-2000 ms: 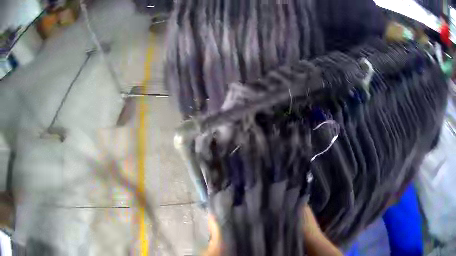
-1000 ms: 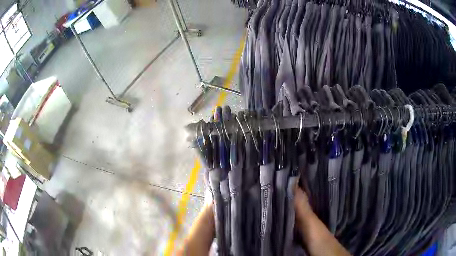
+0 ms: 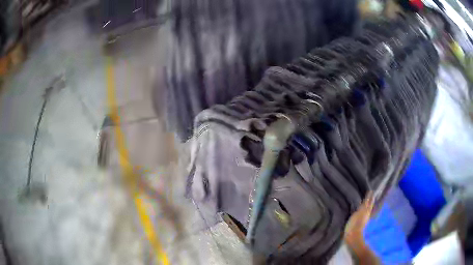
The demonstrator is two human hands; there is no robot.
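Observation:
Grey-black suit jackets (image 3: 332, 176) hang packed on a rolling rail that runs from the centre to the upper right. The rail's end elbow (image 3: 277, 132) and its pale upright post (image 3: 261, 194) stand at the near end, against the outermost jacket (image 3: 223, 160). My right hand (image 3: 359, 227) is small and blurred at the lower right, beside the right side of the jackets. Whether it grips cloth cannot be told. My left hand is not in view. The whole picture is blurred by motion.
Another row of dark jackets (image 3: 223, 57) hangs behind. A yellow line (image 3: 129, 178) crosses the grey floor at left. A dark rack base bar (image 3: 35, 140) lies further left. Bright blue items (image 3: 422, 194) and a white item (image 3: 441, 252) show at lower right.
The view has turned, so the rail now slants away to the upper right. The bunch between my hands is no longer seen between them. My left hand has left the picture; my right is farther right.

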